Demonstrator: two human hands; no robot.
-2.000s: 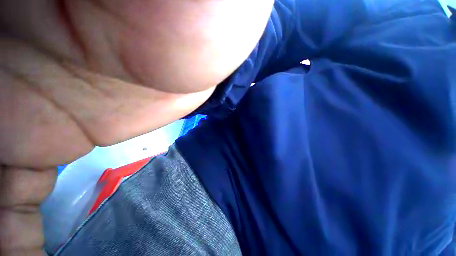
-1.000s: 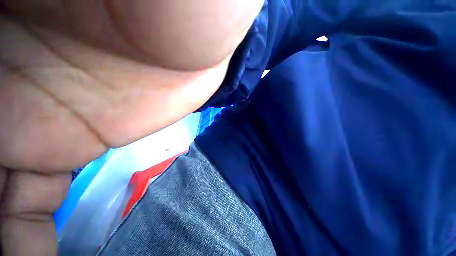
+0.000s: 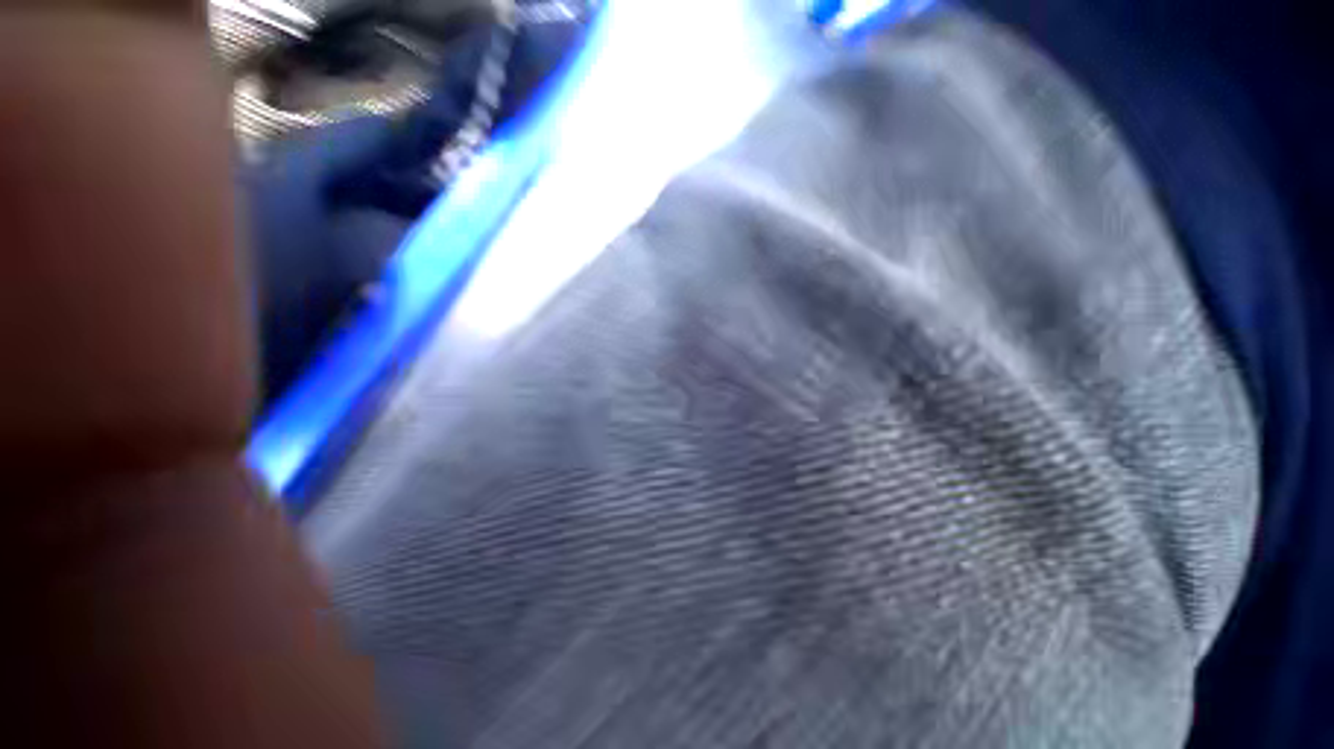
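One of my hands [image 3: 132,381], bare, fills the left edge very close to the camera. It is blurred and cut off by the picture's edge, and I cannot tell whether it is the left or the right. Its fingertips are hidden, and nothing held shows. My other hand cannot be made out. Grey fabric of a trouser leg [image 3: 819,483] fills the middle and lower part, blurred. No cut piece or machine can be made out.
A bright white surface with a blue edge [image 3: 417,271] runs slantwise at upper left. Beyond it lie dark blue fabric [image 3: 315,220] and a blurred pale-and-dark patch [image 3: 344,66]. Dark blue clothing [image 3: 1258,132] fills the right edge.
The view has swung and blurred. The hand's palm and the red object have left the picture; part of the hand remains at left. The grey fabric now fills much more of the picture.
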